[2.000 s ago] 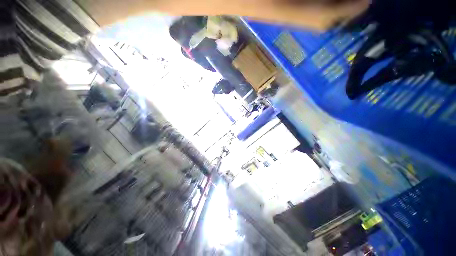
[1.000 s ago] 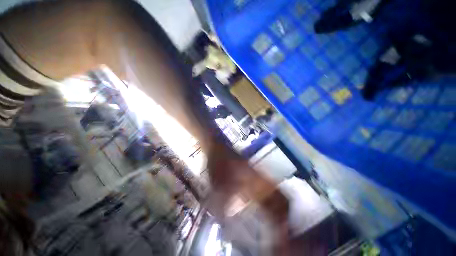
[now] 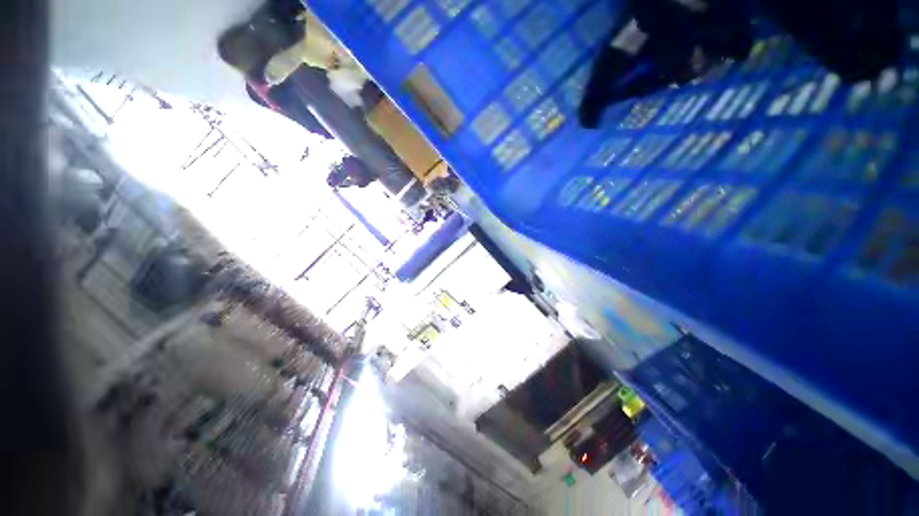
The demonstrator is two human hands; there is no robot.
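A large blue plastic crate (image 3: 645,292) with slotted mesh sides fills the upper right of the view, close to the camera and tilted. Dark cloth pieces (image 3: 665,60) lie in it or hang over it at the top right; their lower ends show against the mesh. Neither my left hand nor my right hand can be made out. A dark blurred band covers the left edge of the picture; I cannot tell what it is.
The view is steeply tilted and blurred. A second, darker blue crate (image 3: 736,413) is at the lower right. A brown box (image 3: 405,139) and a person's dark-haired head (image 3: 247,45) show at the upper middle-left. A white machine or cabinet (image 3: 484,343) stands at the centre.
The bare arm and hand that crossed the view a second ago are gone. The blue crate now reaches further left, and the background has shifted left.
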